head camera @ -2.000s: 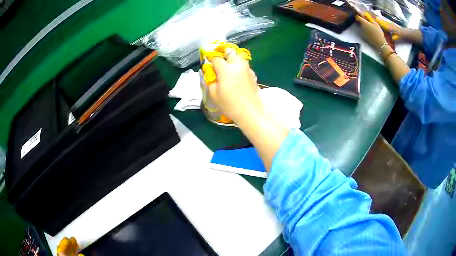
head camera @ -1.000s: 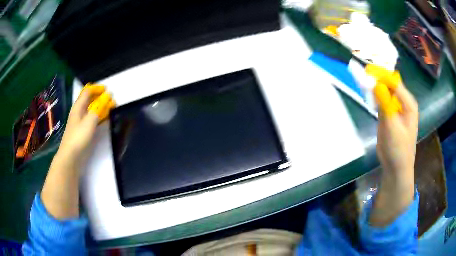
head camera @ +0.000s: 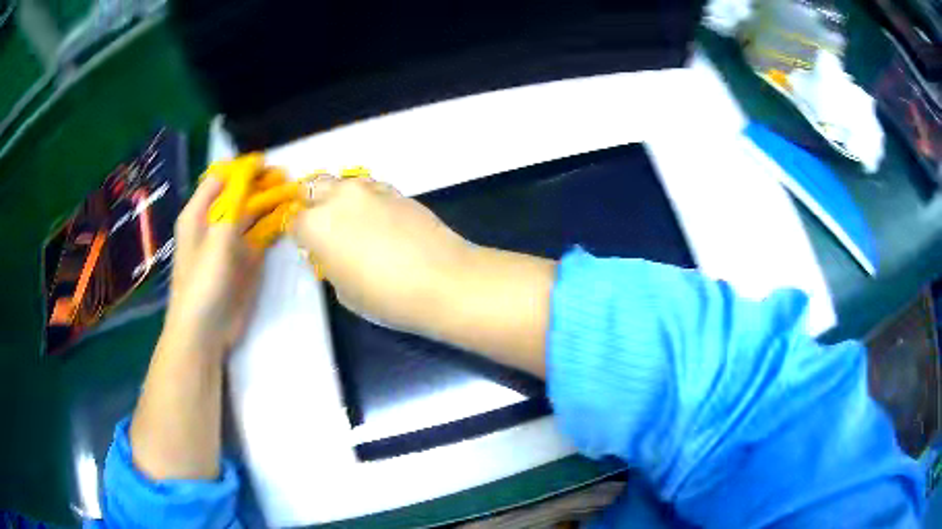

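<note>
The tablet lies on the white work mat, its glossy black screen up. My right hand, with yellow-orange finger cots, reaches across the tablet's upper left part, and the forearm covers much of the screen. My left hand is left of the tablet, its yellow-cotted fingers meeting the fingertips of my right hand. The fingers are blurred and overlap, so what they hold cannot be told. The blue squeegee lies at the mat's right edge, white edge towards the mat.
The black foam tray stands behind the mat. A stack of printed films lies left of the mat. A white cloth lies beside pale bottles at the upper right. The brown carton is right below the bench edge.
My right hand first came back from the bottles to the mat's right side, then crossed left over the tablet to my left hand. The view has turned, bringing the film stack in at the left.
</note>
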